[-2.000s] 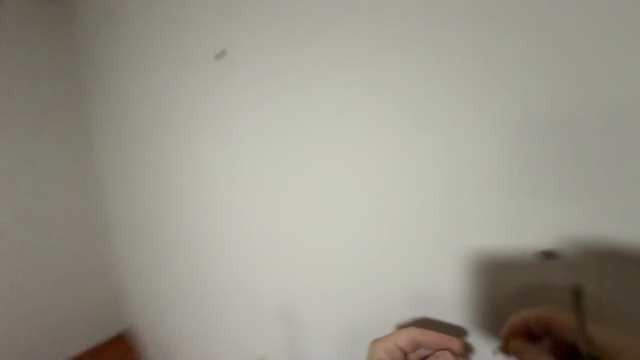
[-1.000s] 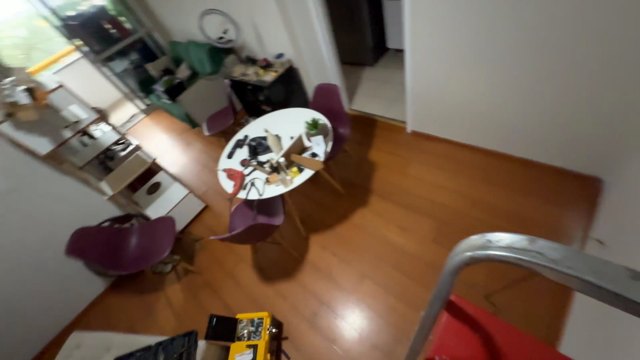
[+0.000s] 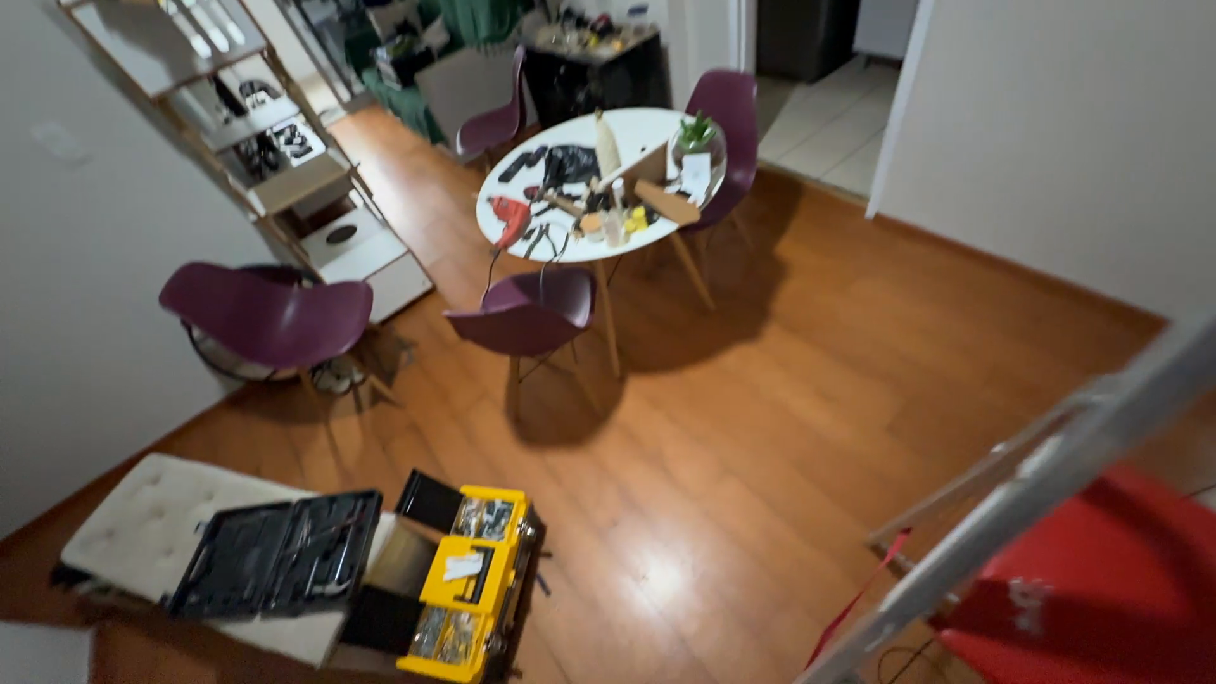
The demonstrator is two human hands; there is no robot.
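Neither my left hand nor my right hand shows in the head view now. A metal ladder frame (image 3: 1021,470) crosses the lower right, close to the camera, with a red panel (image 3: 1092,579) behind it. Below, a yellow toolbox (image 3: 470,579) stands open on the floor, small parts in its trays. An open black tool case (image 3: 280,556) lies on a cream tufted bench (image 3: 152,518) beside it. On a round white table (image 3: 655,122) are a red power drill (image 3: 510,221), a black plastic bag (image 3: 570,166), cardboard pieces (image 3: 668,202) and a potted plant (image 3: 696,133).
Purple chairs (image 3: 275,313) stand around the table and by the left wall. A leaning wooden shelf unit (image 3: 304,180) is at upper left. Behind the table is a black cabinet (image 3: 603,81) with items on top. A doorway (image 3: 822,114) opens at the back; wooden floor (image 3: 722,494) stretches below.
The view has swung from a pale wall down to the room. Two seconds ago hands were at the lower right edge; they are out of view now. The ladder frame remains at the right.
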